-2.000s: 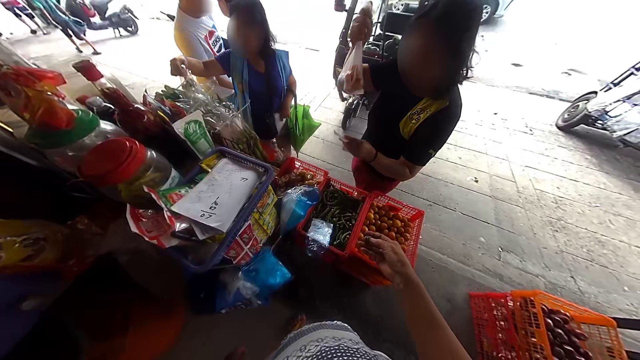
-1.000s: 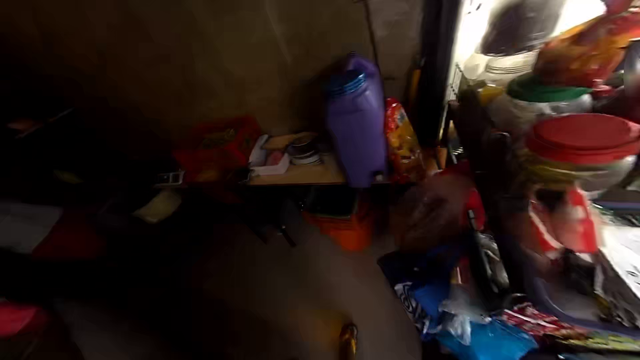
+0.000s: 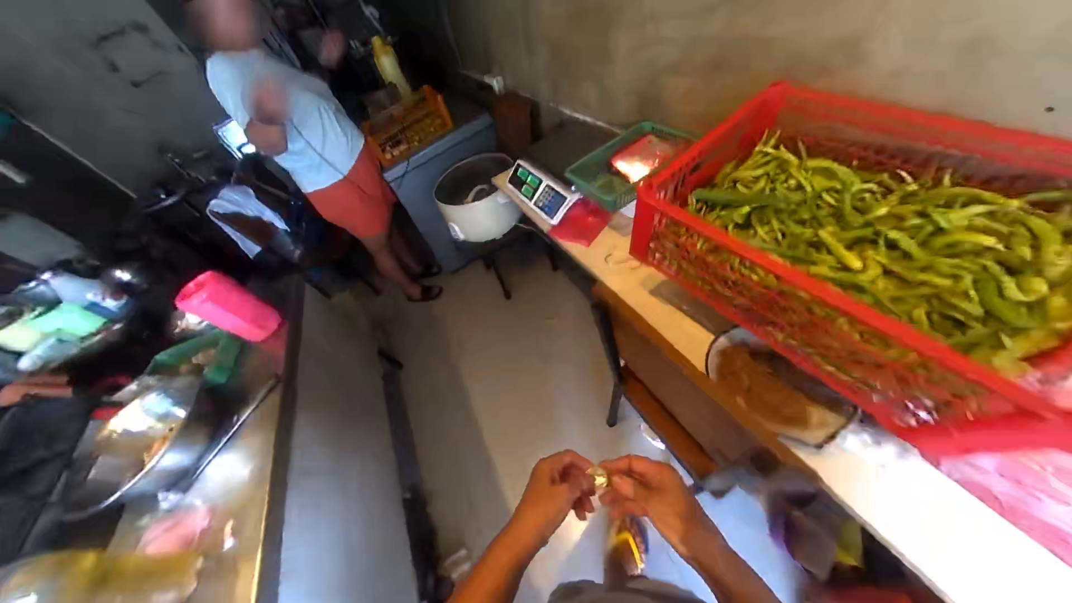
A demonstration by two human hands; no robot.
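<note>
Low in the head view, above the floor, my left hand (image 3: pixel 559 490) and my right hand (image 3: pixel 649 494) are close together. Between their fingertips is a small shiny yellowish object (image 3: pixel 598 477), too small to identify. Fingers of both hands touch it. To the right of my hands, a red plastic crate (image 3: pixel 804 272) full of green chili peppers (image 3: pixel 904 243) rests on a wooden table (image 3: pixel 670 327). Farther along that table are a digital weighing scale (image 3: pixel 540 194) and a green plastic basket (image 3: pixel 603 172).
A metal-edged counter (image 3: pixel 268 502) with a pink container (image 3: pixel 228 306) and a metal bowl (image 3: pixel 138 435) runs along the left. Ahead, a person (image 3: pixel 310 126) in a light shirt and red shorts stands near a white pot (image 3: pixel 477 201) on a stand. Floor lies between counter and table.
The view has swung from the street-side stall to the indoor aisle. Two seconds ago one hand was over a crate of small orange fruit; now both hands meet around a small object.
</note>
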